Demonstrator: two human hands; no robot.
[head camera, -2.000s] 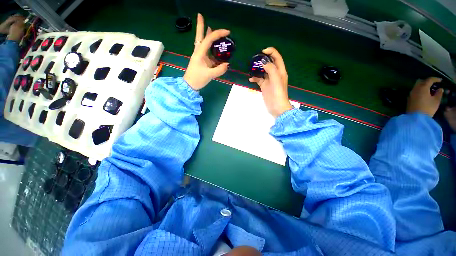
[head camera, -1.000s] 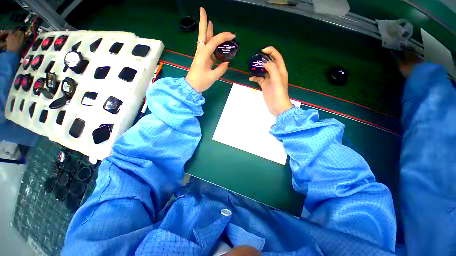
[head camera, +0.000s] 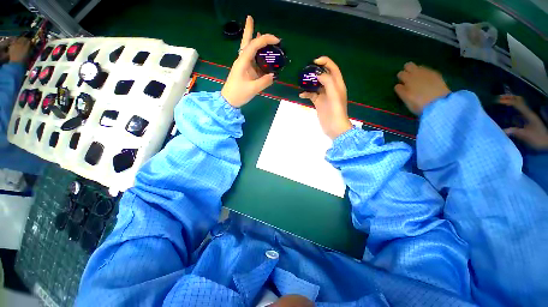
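Observation:
My left hand (head camera: 246, 75) holds a round black smartwatch unit (head camera: 270, 57) by its edge between thumb and fingers, one finger pointing up. Its lit screen shows small white and reddish text. My right hand (head camera: 329, 96) holds a second round unit (head camera: 310, 78) with white and purple text, a finger and thumb at its right and lower edge. Both units are above the green belt, a short gap apart. A white paper sheet (head camera: 300, 147) lies flat below them, partly behind my right wrist and sleeve.
A white foam tray (head camera: 108, 78) with watches is at left, above a blister tray (head camera: 45, 240) of dark round units. One dark round unit (head camera: 233, 29) lies on the belt behind. Another person's hand (head camera: 420, 87) reaches in from the right. A metal rail (head camera: 360, 21) runs along the back.
The neighbour's arm at right has moved onto the belt, where a loose dark unit lay before; that unit no longer shows. The far unit has shifted slightly right. My hands have barely moved.

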